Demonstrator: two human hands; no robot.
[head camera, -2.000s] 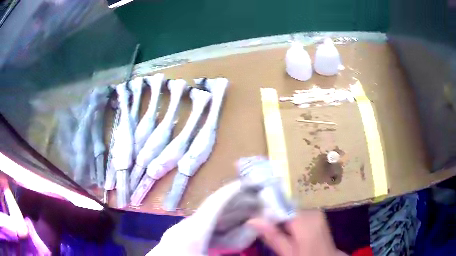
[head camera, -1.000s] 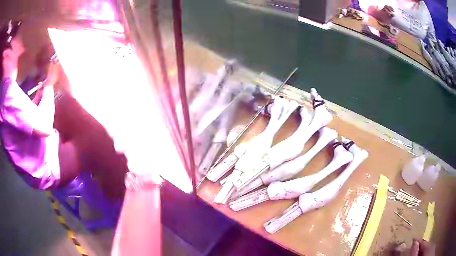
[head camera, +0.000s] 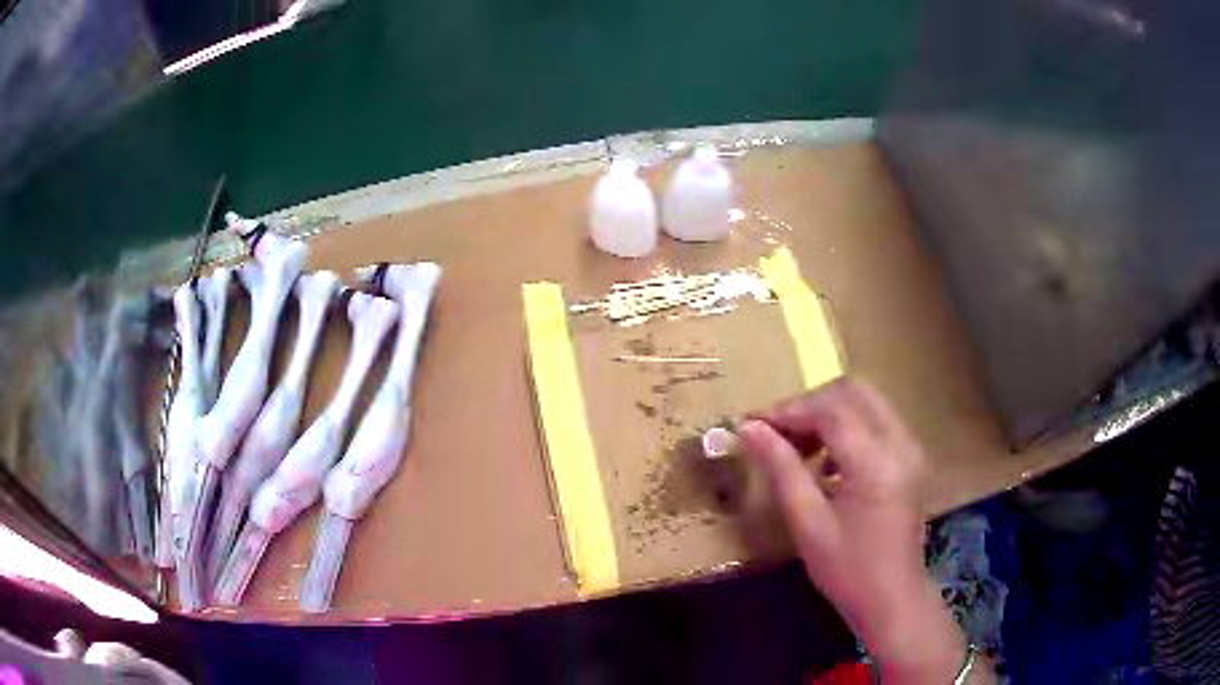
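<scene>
My right hand (head camera: 843, 488), bare, reaches over the stained board. Its thumb and finger tips are close together at the small white pot (head camera: 719, 442); whether they grip it or hold something thin is unclear. Pale leg-shaped pieces (head camera: 368, 455) lie side by side at the left, some overlapping, grey ends towards me and dark bands at the far ends. Whitish, blurred finger-like shapes (head camera: 107, 656) at the bottom left edge may be my left hand, cut off and unclear. Thin applicator sticks (head camera: 676, 295) lie bundled behind the pot, with a loose stick (head camera: 666, 359) nearer.
Two white squeeze bottles (head camera: 624, 212) stand at the back. Yellow tape strips (head camera: 569, 442) edge the stained area. A dark striped rod (head camera: 170, 415) lies by the left panel. A grey panel (head camera: 990, 254) bounds the right. The green conveyor (head camera: 509, 80) runs behind the board.
The view has swung left, then back right. The piece held in both hands two seconds ago is no longer in my right hand, which has moved to the pot. One piece now extends further back in the row.
</scene>
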